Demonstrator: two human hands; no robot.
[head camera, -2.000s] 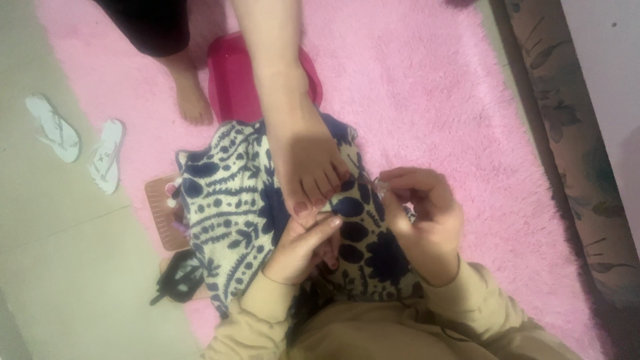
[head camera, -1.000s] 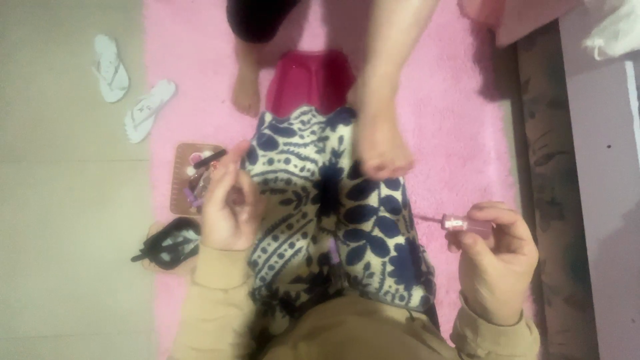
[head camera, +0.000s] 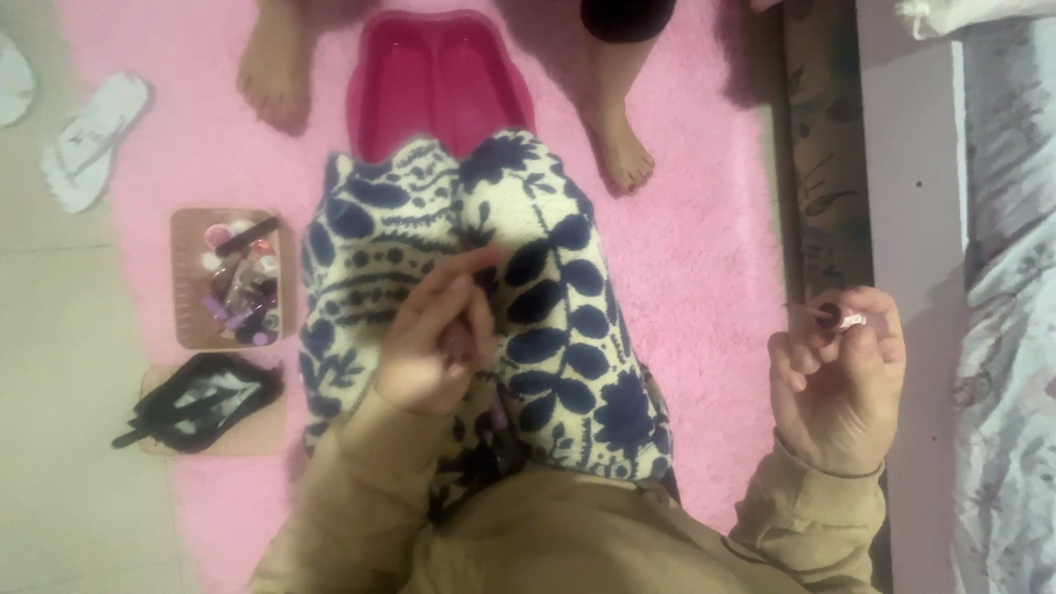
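My right hand, at the right beside the bed frame, grips what looks like a nail polish brush by its cap, the thin stem pointing left. Over my lap is my left hand, its fingers partly curled; whether it holds something small cannot be told. Beneath it a cream and navy patterned towel covers my legs. Another person's two bare feet rest on the pink rug, one left of a magenta basin and one to its right.
A tan plastic basket with small bottles and other items stands on the rug's left side. Below it lies a black pouch on a tan flat piece. White flip-flops lie at the upper left. A pale bed frame borders the right.
The other person's foot has left the towel on my lap and is now down on the rug. My right hand has moved right with the brush, away from the foot. The view has shifted.
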